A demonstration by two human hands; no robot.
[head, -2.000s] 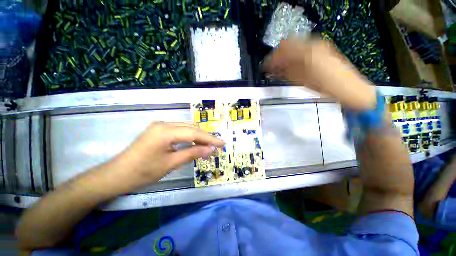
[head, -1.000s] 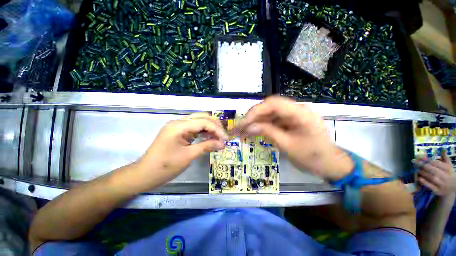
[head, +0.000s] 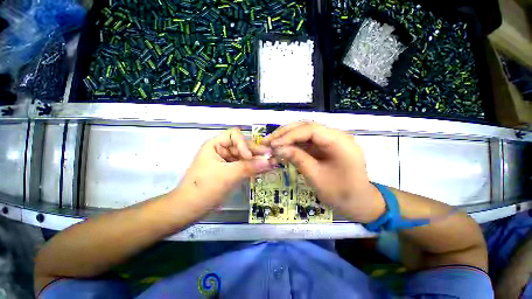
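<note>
A cream-yellow circuit board panel of two matching halves lies on the metal track in front of me. My left hand and my right hand meet over its far part, fingertips almost touching. Something small and pale shows at the left fingertips. My right thumb and fingers are pinched at the same spot; what they hold is too small to name. The hands hide most of the yellow blocks. Dark round parts show near the board's near edge. A blue strap is on my right wrist.
Beyond the rail are large black bins of dark green capacitors. A box of white parts and a tilted box of clear parts sit there. Blue plastic lies far left.
My right hand came back from the clear-parts box to the board, and both hands now meet over it. The board group and the other person's hand at the right are out of view.
</note>
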